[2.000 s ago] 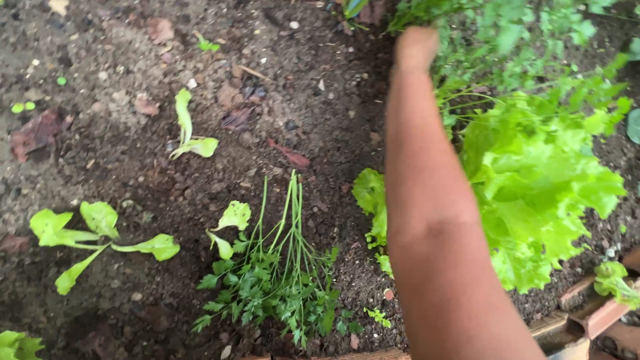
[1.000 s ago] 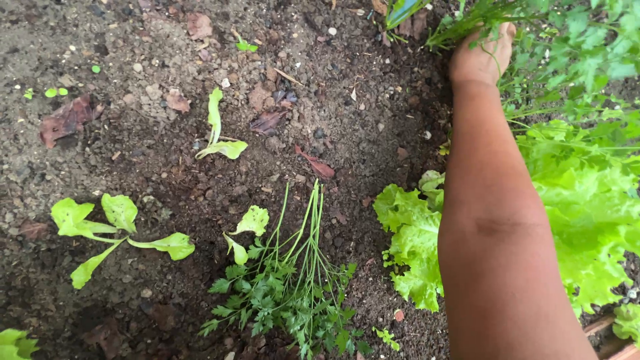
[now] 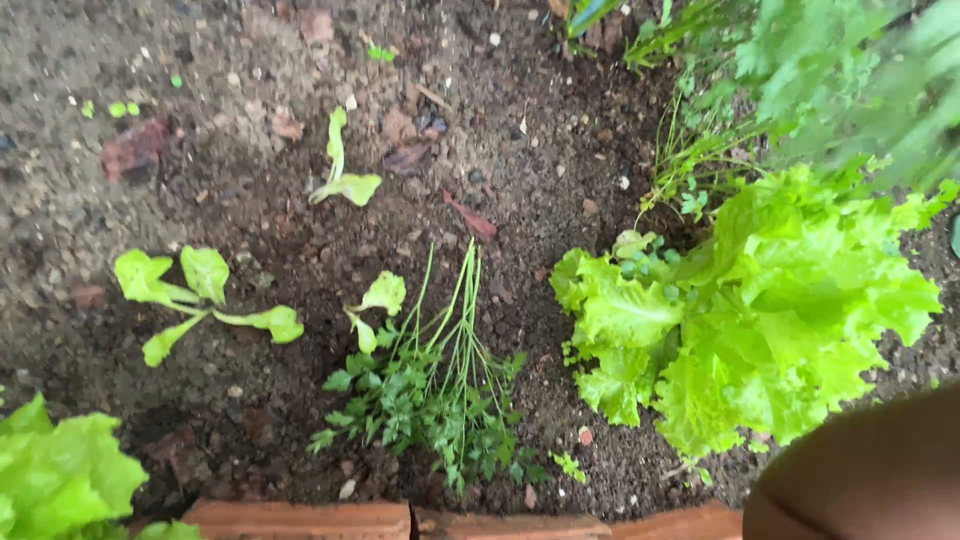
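Observation:
A bare arm or limb, cut off by the frame, fills the lower right corner; neither of my hands shows. Close by it grows a large light-green lettuce (image 3: 757, 322). A cut bunch of parsley (image 3: 457, 397) lies on the soil, its stems toward the top and its leaves toward the tile edging. Above the lettuce stand leafy green herbs (image 3: 810, 75), blurred at the upper right, with thin stems at their base.
Small lettuce seedlings (image 3: 202, 300) grow in the dark soil, one (image 3: 345, 180) higher up. Another lettuce (image 3: 67, 465) is at the lower left. Terracotta tiles (image 3: 300, 519) edge the bed along the bottom. A reddish dry leaf (image 3: 470, 215) lies mid-bed.
The hand that was reaching in among the herbs at the top right has left the view. The forearm no longer crosses the lettuce, which now shows whole.

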